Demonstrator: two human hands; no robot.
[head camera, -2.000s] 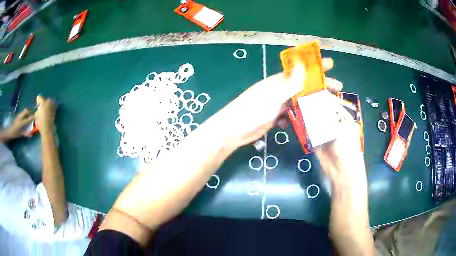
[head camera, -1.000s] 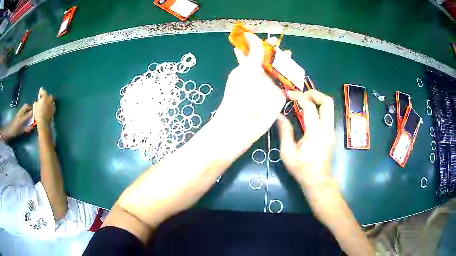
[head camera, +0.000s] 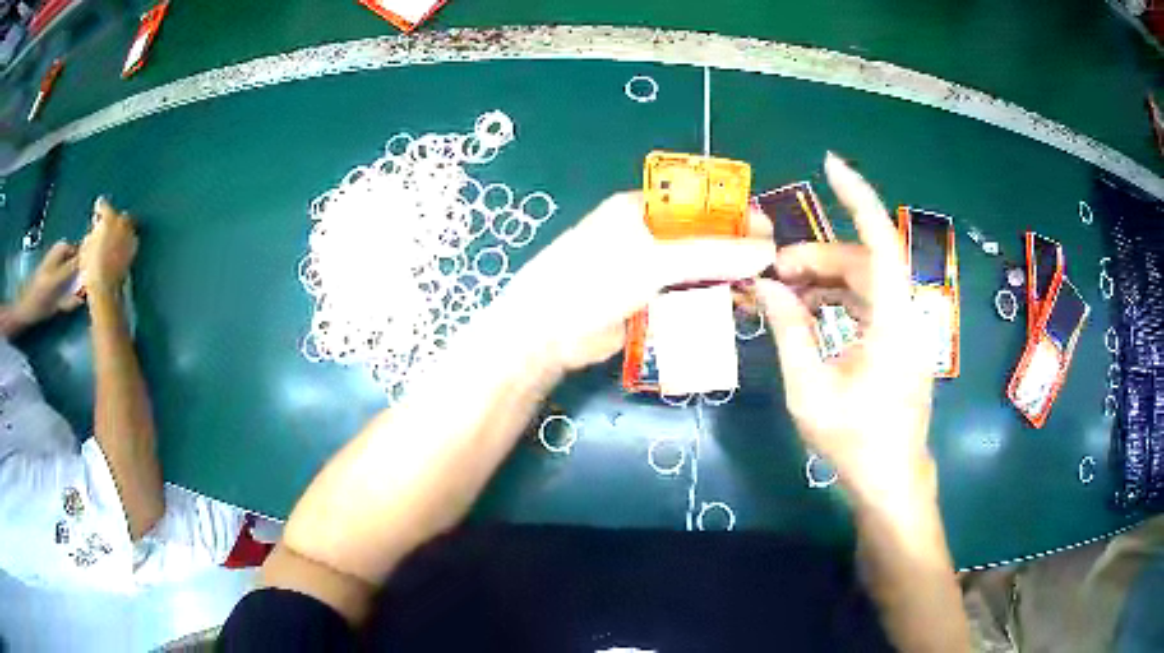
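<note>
My left hand (head camera: 638, 274) holds an orange phone back housing (head camera: 696, 198) upright, its inner or back side towards me. Below my fingers is a white label area (head camera: 696, 342), with an orange-edged phone partly behind it. My right hand (head camera: 855, 332) is beside it, thumb and fingertips together near my left fingertips; whether they pinch a small part cannot be told. Behind my right hand lies a phone with a dark screen (head camera: 794, 214), partly hidden.
White rings (head camera: 383, 255) lie heaped at centre-left, with loose ones around. More phones (head camera: 932, 287) lie at right, screens up, near black trays or bags (head camera: 1142, 357). A worn metal strip (head camera: 562, 45) borders the belt. Another person's hands (head camera: 102, 262) work at left.
The orange housing has turned to face me and moved down and right. My right hand has moved up and right, its fingertips now by my left hand. Belt phones have shifted left in view.
</note>
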